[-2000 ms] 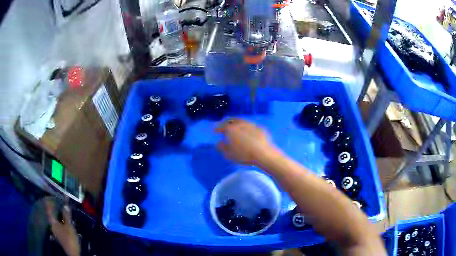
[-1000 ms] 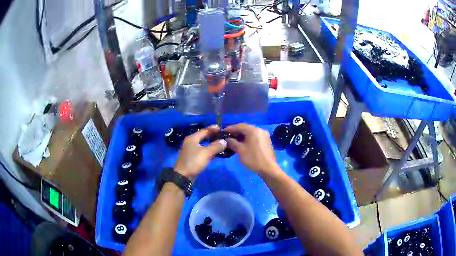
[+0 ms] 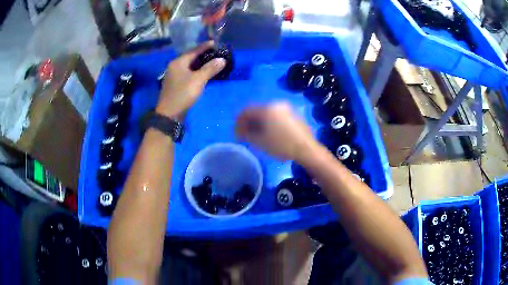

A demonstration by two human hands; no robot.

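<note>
My left hand (image 3: 186, 80), with a dark watch on the wrist, holds a glossy black 8-ball (image 3: 216, 62) near the back edge of the blue work tray (image 3: 223, 224). My right hand (image 3: 270, 131) is blurred over the middle of the tray, behind the plug tub; its fingers look curled, and whether it holds something cannot be told. The round translucent plug tub (image 3: 223, 153) stands at the tray's front with small black pieces (image 3: 220, 200) at its bottom. The orange-red fitting (image 3: 216, 12) of the machine is above the ball; the nozzle tip is not clearly visible.
8-balls line the tray's left side (image 3: 106, 198) and right side (image 3: 343, 152). A brown carton (image 3: 47, 119) and a scale with green display (image 3: 39, 171) are at left. A dark ball tub (image 3: 69, 245) is lower left, blue crates (image 3: 448, 207) lower right, a parts tray (image 3: 440, 53) upper right.
Both hands were together on the ball under the nozzle. My right hand has come away toward the plug tub; my left hand still holds the ball. The view has tilted downward.
</note>
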